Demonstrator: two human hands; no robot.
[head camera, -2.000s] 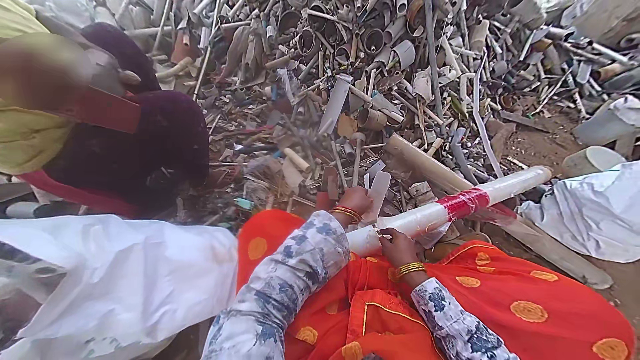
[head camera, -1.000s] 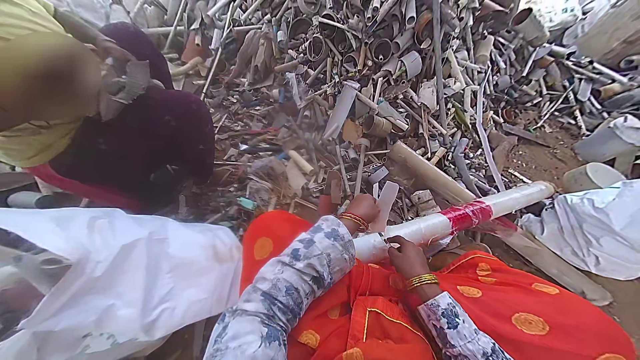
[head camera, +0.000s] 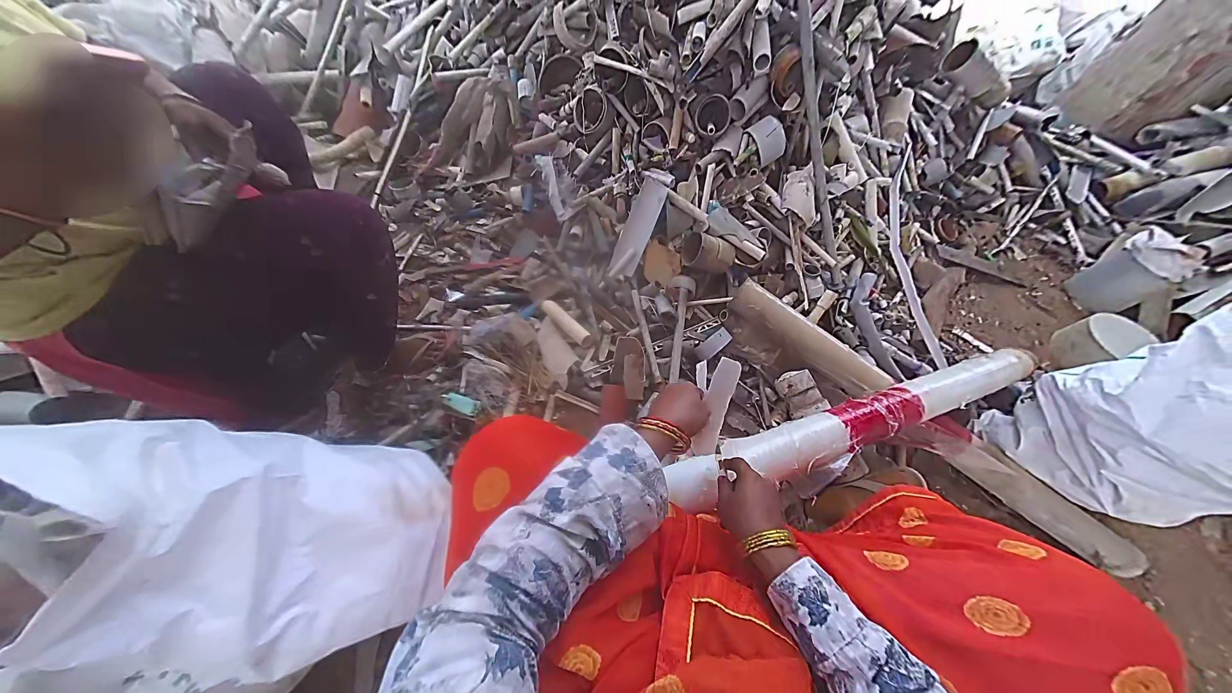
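A long white pipe (head camera: 789, 445), wrapped in clear film with a red band, slants across the orange cloth with yellow-orange spots (head camera: 996, 616) over my lap. My left hand (head camera: 679, 409), with thin bangles at the wrist, is closed beside the pipe's near end, at the base of a pale flat strip (head camera: 720, 395) that stands up from it; its fingertips are hidden. Just to the right, my right hand (head camera: 749, 496), wearing yellow bangles, pinches at the film on the pipe's near side.
Scrap pipes and broken plastic (head camera: 712, 115) form a heap ahead. A long beige pipe (head camera: 818, 337) lies beyond and under the white one. White sacks lie at the left (head camera: 221, 539) and right (head camera: 1145, 423). Another person (head camera: 241, 269) sits at the upper left, holding a grey piece (head camera: 207, 192).
My left hand and the pale strip have shifted slightly right along the pipe since the oldest frame. The other person's hands have come up with a grey piece.
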